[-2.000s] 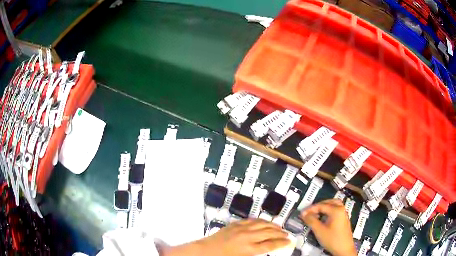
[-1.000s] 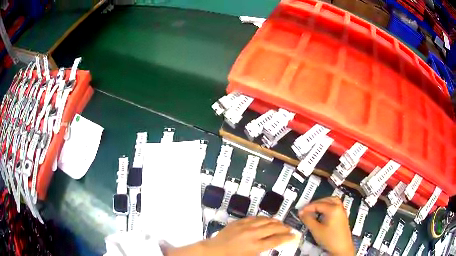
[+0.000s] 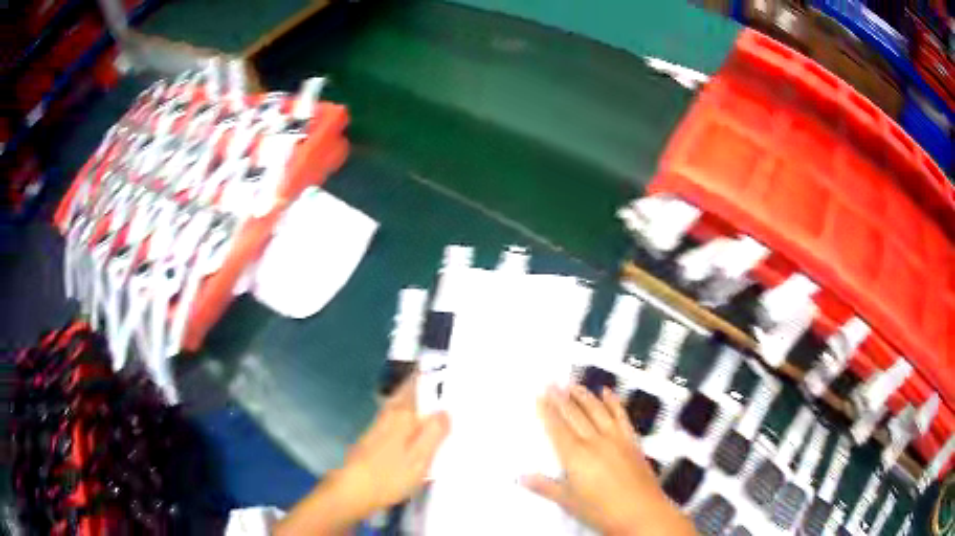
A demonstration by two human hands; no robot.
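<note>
A long white paper sheet [image 3: 513, 345] lies over the rows of watches in front of me. My left hand [image 3: 403, 445] is at the sheet's left edge; blur hides whether its fingers pinch the edge. My right hand [image 3: 592, 450] rests on the sheet's right edge, fingers and thumb spread. Square dark-faced watches [image 3: 643, 410] with pale straps lie in rows right of the sheet. Another dark watch face [image 3: 438, 330] shows at its left. The picture is blurred.
A stack of red trays [image 3: 796, 178] stands at the upper right, pale straps poking from its near edge. A red tray heaped with white-strapped watches [image 3: 173, 199] is at the left, beside a rounded white sheet [image 3: 314, 251]. Black-strapped watches [image 3: 89, 440] lie lower left.
The view has swung left. My left hand has moved from the watches to the paper's left edge. My right hand has left the watches and now lies on the paper's right edge.
</note>
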